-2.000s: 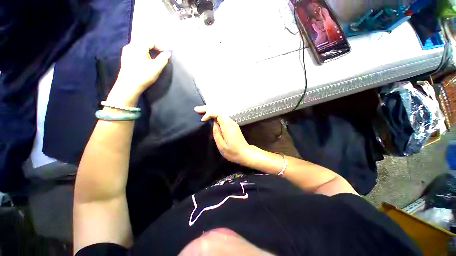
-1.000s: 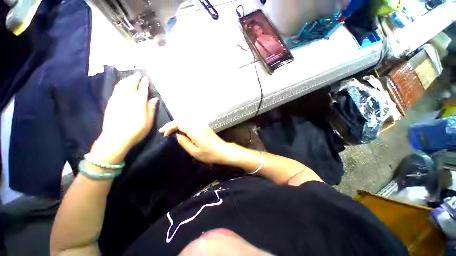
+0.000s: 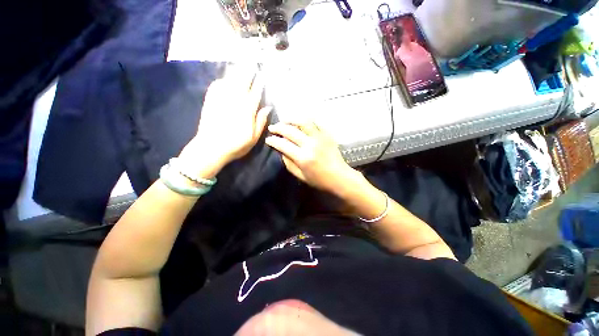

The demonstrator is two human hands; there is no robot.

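Note:
A dark navy garment panel (image 3: 167, 98) lies on the white table and hangs over its front edge towards my lap. My left hand (image 3: 230, 118) lies on the cloth with its fingers pointing towards the bright needle area (image 3: 279, 41), pressing the cloth near its right edge. My right hand (image 3: 309, 151) is just right of it, fingertips at the cloth's edge by the table front. It seems to pinch the edge, partly hidden. Glare washes out my left fingertips.
A phone (image 3: 414, 62) lies on the table (image 3: 354, 111) to the right, its cable (image 3: 392, 125) running over the front edge. Blue-teal items (image 3: 486, 58) lie beyond it. A larger dark fabric pile (image 3: 52, 52) is at far left. A plastic-wrapped bundle (image 3: 519, 174) is below the table at right.
The view swung left, then back right. Both hands have moved up along the cloth's edge, closer to the needle area and to each other.

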